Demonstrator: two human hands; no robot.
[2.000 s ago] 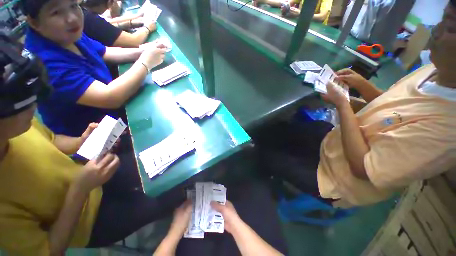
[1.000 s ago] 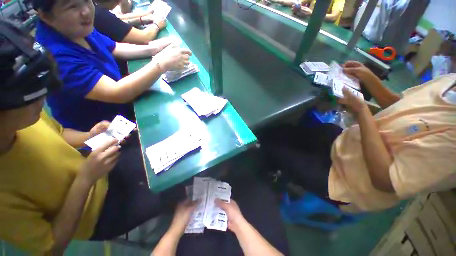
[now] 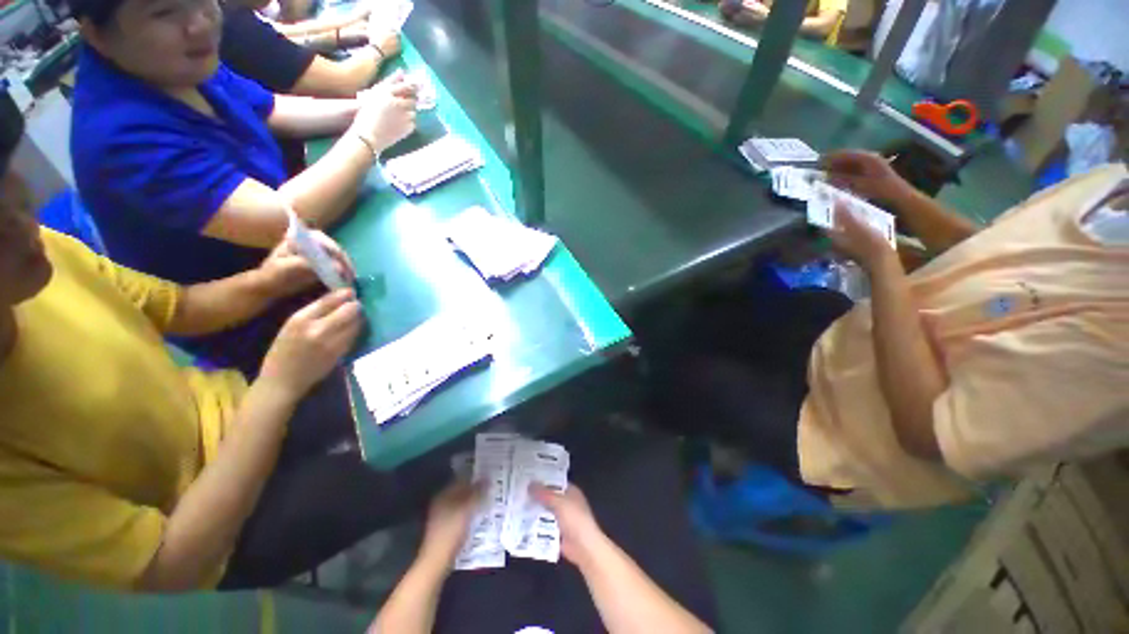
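White printed slips (image 3: 505, 468) with short black marks lie overlapped and slightly spread over my dark-clothed lap. My left hand (image 3: 454, 520) is bare and grips their left side. My right hand (image 3: 565, 518) is bare and grips their right side, with its thumb on the face of the slips. The parts of my fingers behind the slips are hidden. The slips are below the near edge of the green table (image 3: 545, 368), apart from it.
Three slip piles lie on the table: near (image 3: 415, 375), middle (image 3: 500, 243) and far (image 3: 431, 164). People in yellow and blue sit left; a person in peach sits right, holding slips. Orange-red loop handles (image 3: 947, 118), a blue bag (image 3: 768, 514) and wooden crates (image 3: 1034, 564) are at right.
The slips in my hands are more spread than two seconds ago. The person in yellow has leaned and moved their slip towards the table. The person in blue has drawn their hands back from the far pile.
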